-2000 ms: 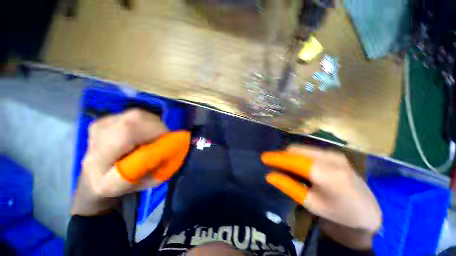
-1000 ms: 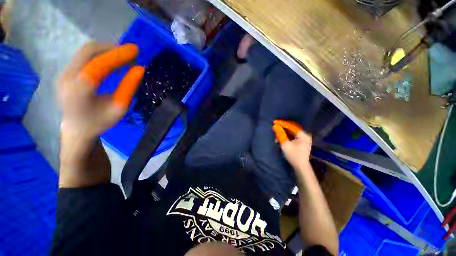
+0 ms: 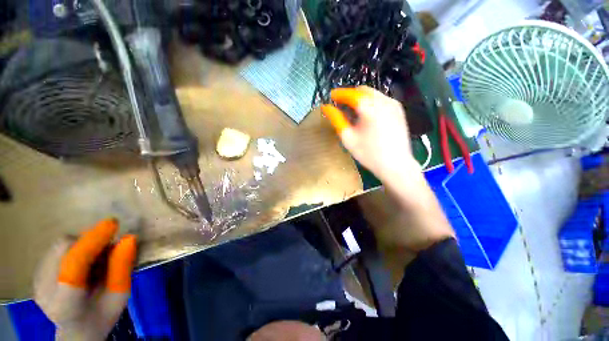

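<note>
My left hand [image 3: 87, 283], with orange finger cots, is low at the left over the cardboard's front edge. Its thumb and finger are bent with a dark gap between them; whether a lead is in it I cannot tell. My right hand [image 3: 374, 130] is over the right part of the bench, its two orange fingertips apart beside the bundle of black leads [image 3: 364, 50]; no held thing shows. The soldering iron [image 3: 163, 100] points down at fine silvery scraps [image 3: 224, 213] on the cardboard. The pale feed tube [image 3: 130, 86] runs left of it.
A yellow sponge [image 3: 233, 143] and small white pieces [image 3: 267, 158] lie right of the iron. A dark round grille [image 3: 70, 113] is at left. Black rings [image 3: 234, 26] lie behind. Red-handled pliers [image 3: 454, 143], a blue bin [image 3: 474, 210] and a pale-green fan [image 3: 534, 93] are at right.
The view has swung from lap and bins to the bench. My left hand has left the blue bin of dark parts for the bench front; my right hand has risen from the lap to the leads.
</note>
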